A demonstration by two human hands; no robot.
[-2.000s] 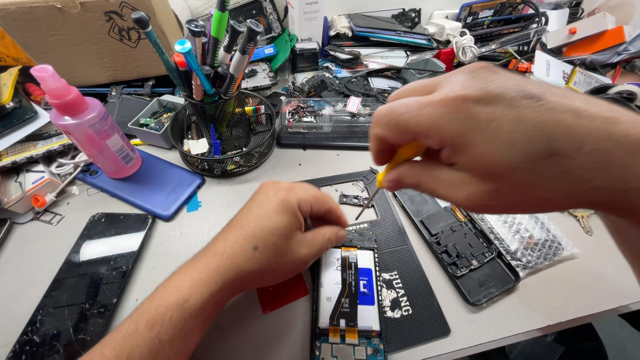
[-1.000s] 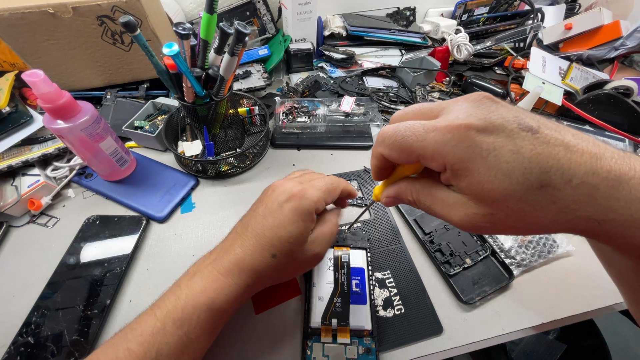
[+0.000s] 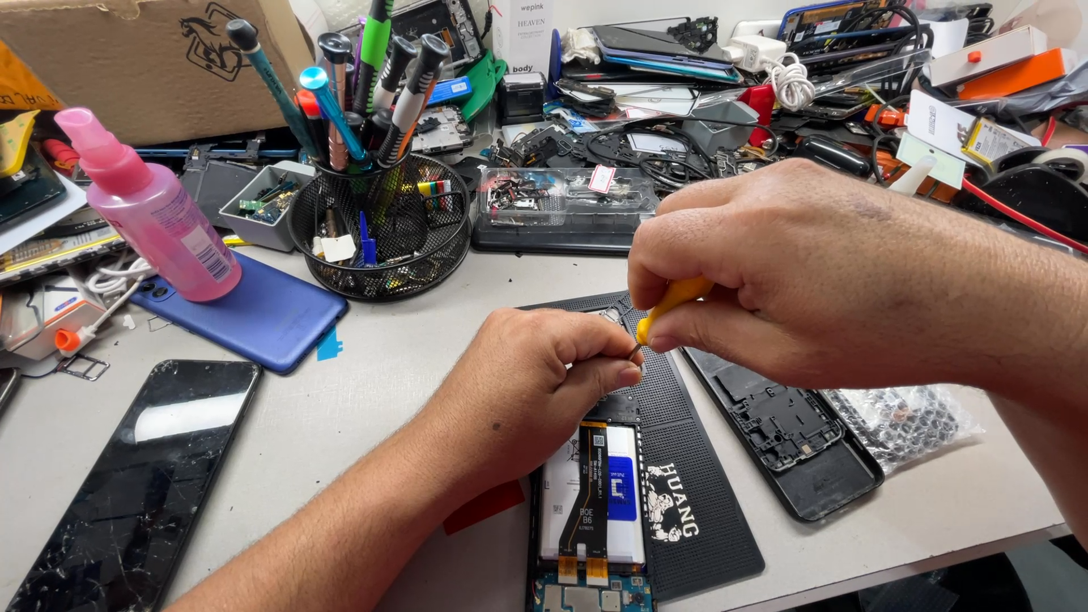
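My right hand [image 3: 765,272] grips the yellow handle of a screwdriver [image 3: 673,304], its thin shaft pointing down and left. My left hand [image 3: 544,382] has its thumb and forefinger closed at the screwdriver's shaft; whether a small screw is between them cannot be seen. Below both hands lies an opened phone [image 3: 557,501] with its white battery, a black flex cable [image 3: 588,489] and a blue circuit board [image 3: 633,588] showing. The phone's upper part is partly hidden by my left hand. Under it is a black perforated work mat [image 3: 705,510].
A black phone back housing [image 3: 790,433] and bubble wrap [image 3: 914,421] lie right. At left are a cracked phone [image 3: 140,484] and a blue phone [image 3: 255,314] under a pink spray bottle [image 3: 166,217]. Behind stand a mesh pen holder [image 3: 382,229], a parts case [image 3: 561,200] and heaped phone parts.
My left hand's fingertips, apart from the screwdriver's shaft two seconds ago, are now at it. The screwdriver's shaft showed longer in both earlier frames.
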